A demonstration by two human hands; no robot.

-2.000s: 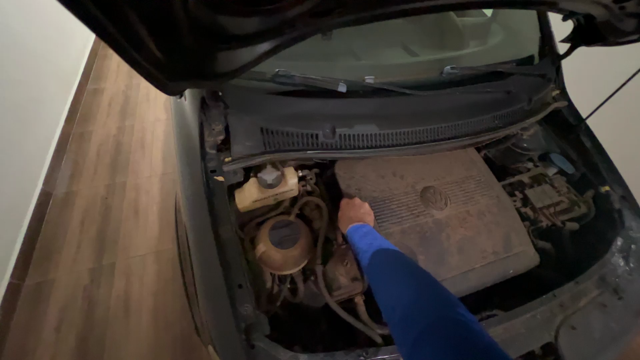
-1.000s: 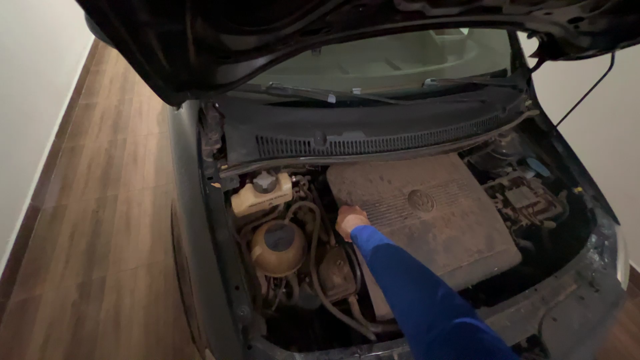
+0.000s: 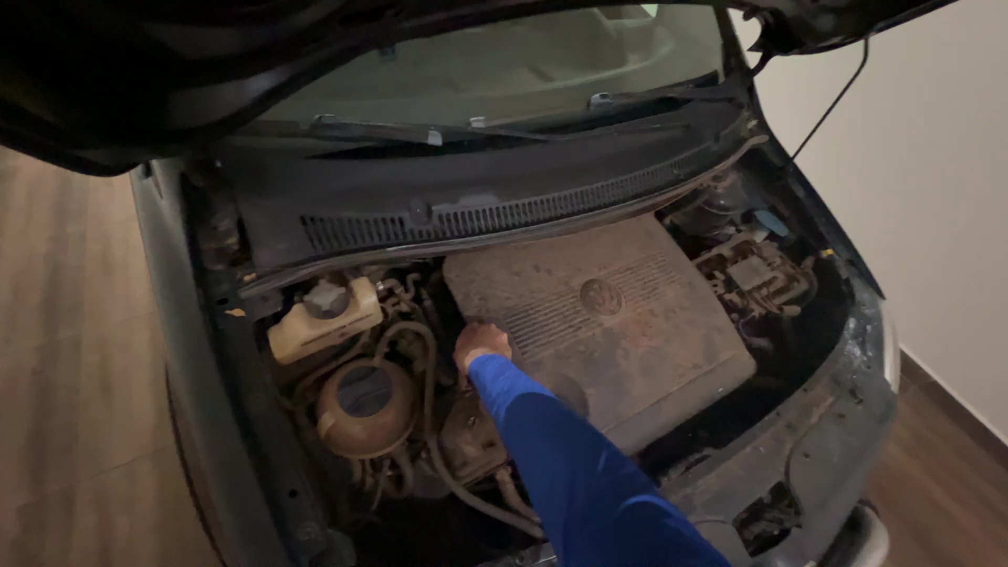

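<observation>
My right hand (image 3: pixel 482 346), in a blue sleeve, is at the left edge of a dusty plastic engine cover (image 3: pixel 630 354) with a round Volkswagen emblem. Its fingers look bent, but their tips are hidden, so its grip does not show. Left of the hand, a rubber hose (image 3: pixel 431 394) curves past a round tan reservoir (image 3: pixel 366 405) with a dark top. Behind that stands a yellowed plastic fluid reservoir (image 3: pixel 327 323) with a grey cap. Below the hand, the forearm partly hides a dirty housing (image 3: pixel 471 441). My left hand is not in view.
The raised hood (image 3: pixel 118 79) overhangs the bay, with a thin rod (image 3: pixel 831 106) at the right. Behind the cover lie the cowl grille (image 3: pixel 504 214) and windshield wipers (image 3: pixel 378 129). A blue cap (image 3: pixel 770 223) and dirty engine parts (image 3: pixel 752 276) sit right of the cover. The front body edge (image 3: pixel 756 441) borders the bay.
The view has shifted and tilted. My right hand stays at the left edge of the engine cover; no other change is plain.
</observation>
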